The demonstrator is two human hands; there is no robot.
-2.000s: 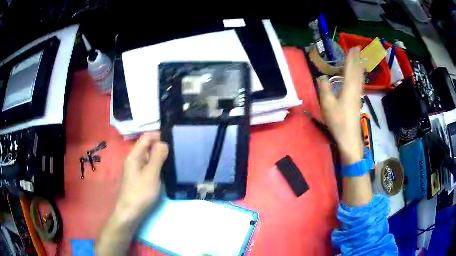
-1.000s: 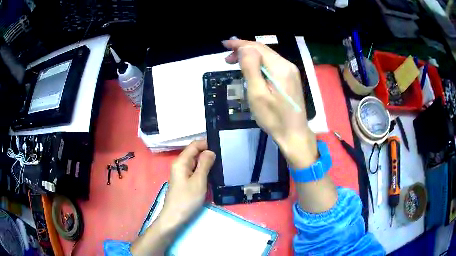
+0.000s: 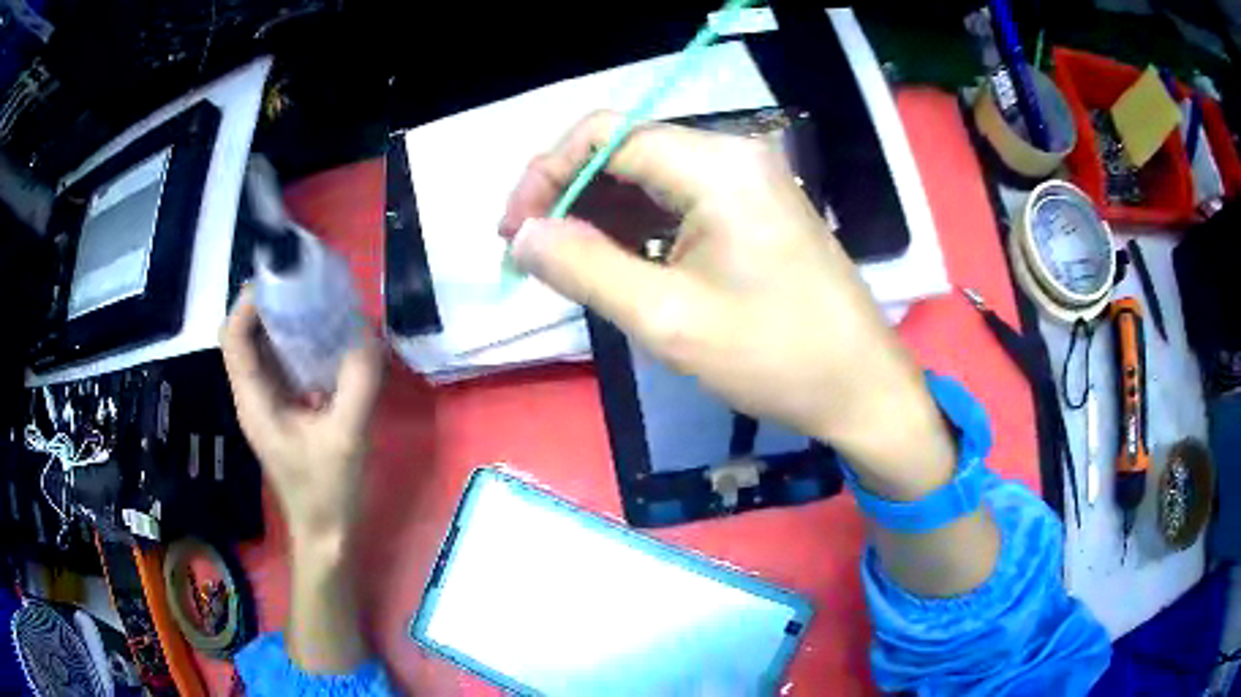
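Note:
My left hand (image 3: 302,422) is closed around the white squeeze bottle (image 3: 310,316), which is upright, slightly tilted and blurred. My right hand (image 3: 735,266) pinches the thin green swab stick (image 3: 640,116) between thumb and fingers; its lower end is near the fingertips. The black tablet front assembly (image 3: 653,494) lies on the red mat behind my right hand, its upper part mostly hidden by the hand. The light blue back cover (image 3: 613,592) lies nearest me, pale inside up, below the tablet.
White sheets (image 3: 470,177) and black panels (image 3: 851,150) are stacked at the back. Another tablet (image 3: 129,238) lies at left. Tape rolls (image 3: 1068,248), dark tweezers (image 3: 1014,341), an orange screwdriver (image 3: 1128,395), a screw dish (image 3: 1184,493) and a red parts bin (image 3: 1157,207) are at right.
My left hand has let go of the tablet, moved left and taken hold of the bottle. My right hand, earlier empty, now holds the swab over the tablet's upper left side.

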